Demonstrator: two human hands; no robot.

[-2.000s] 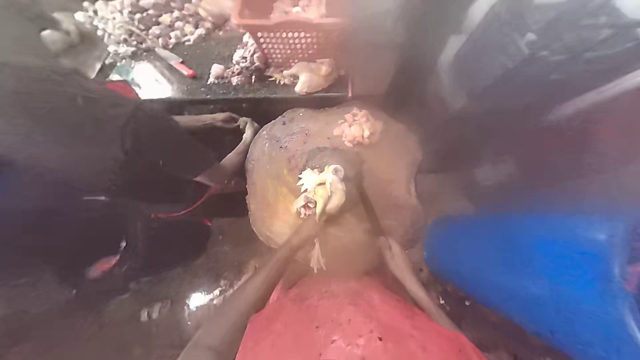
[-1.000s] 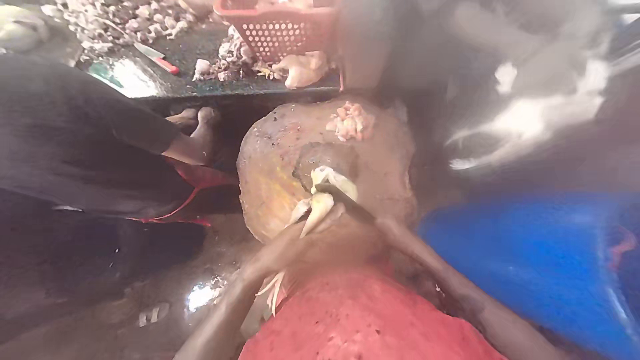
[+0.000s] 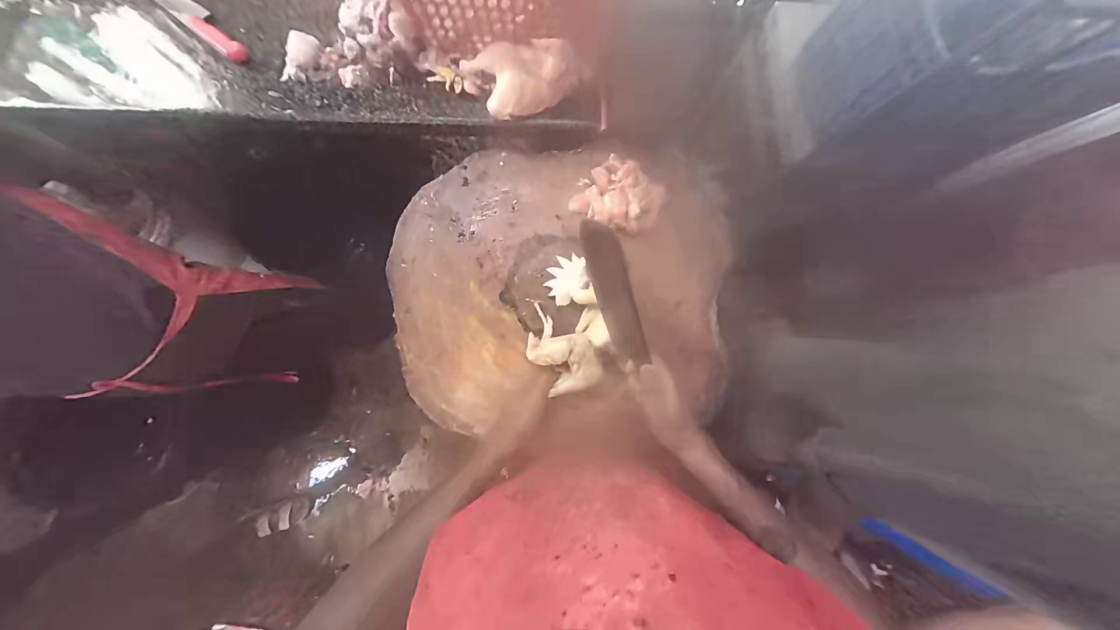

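Observation:
A plucked chicken carcass (image 3: 577,350) lies near the middle of a large round chopping block (image 3: 455,350), just in front of me. The broad dark blade of a knife (image 3: 612,289) stands over its right side, the tip pointing away from me. My right hand (image 3: 661,394) is closed around the handle end of this knife. My left hand (image 3: 529,407) is blurred at the lower left of the carcass; whether its fingers grip the bird is not clear. Farther back on the block sits a small heap of pink meat pieces (image 3: 619,194).
Beyond the block, a dark counter (image 3: 376,105) holds a whole plucked bird (image 3: 525,74), meat scraps (image 3: 372,39), a red perforated crate (image 3: 477,19) and a red-handled knife (image 3: 217,37). Dark cloth with red straps (image 3: 179,276) is at left. A blue edge (image 3: 932,556) shows at lower right.
The knife blade now stands over the chicken, pointing away from me. The other person's hands at left have left the view. The large blue object at right is mostly out of sight.

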